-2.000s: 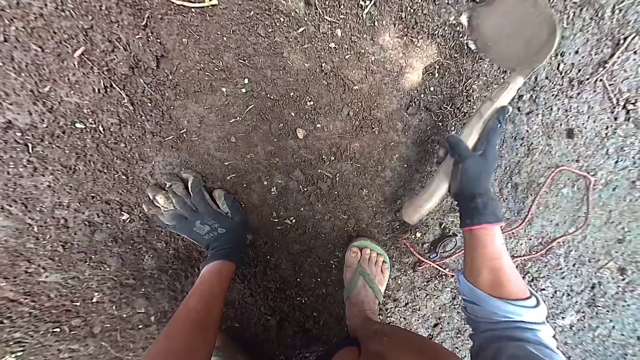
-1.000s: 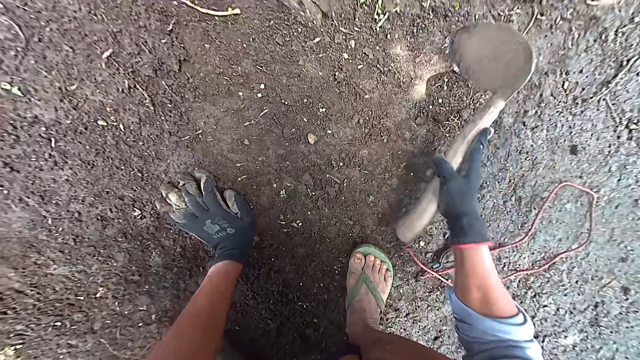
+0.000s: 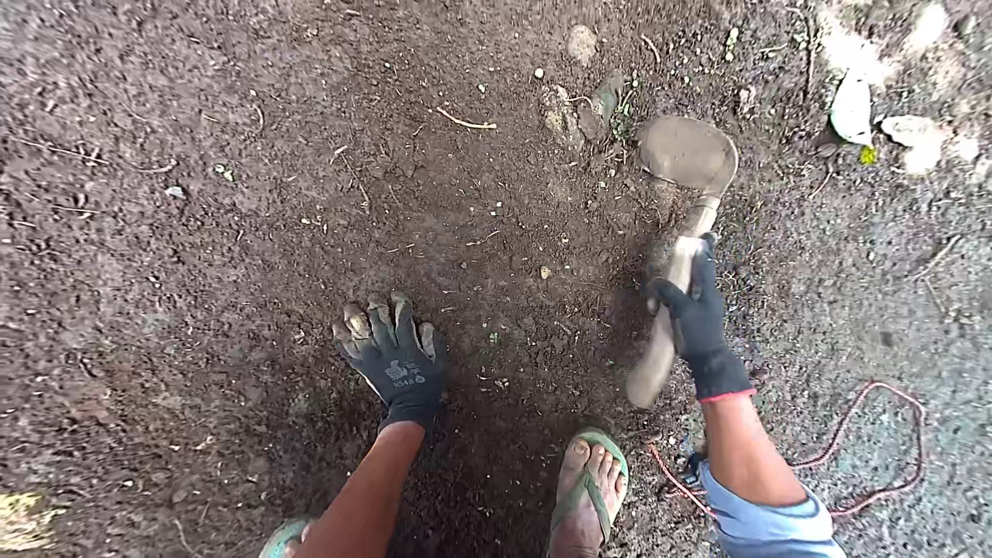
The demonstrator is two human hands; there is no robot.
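My right hand (image 3: 694,318), in a dark work glove with a red cuff edge, grips the pale wooden handle of a short hand tool (image 3: 659,353). Its broad, rounded, soil-coated metal blade (image 3: 688,151) points away from me, over the soil at the upper right. To the left, my left hand (image 3: 399,356), in a matching glove with dirty fingertips, has its fingers spread above or on the dark soil (image 3: 496,310); whether it touches is not certain. It holds nothing that shows.
My foot in a green flip-flop (image 3: 593,488) stands between my arms; part of another (image 3: 287,539) shows lower left. A red cord (image 3: 918,442) loops beside my right forearm. Beyond the blade lie stones (image 3: 581,44), a small green plant (image 3: 622,116) and a pale leaf (image 3: 851,108).
The view has shifted, showing more ground ahead. My right hand keeps its hold on the tool, whose blade has come to lie left of the pale leaf. My left hand remains spread.
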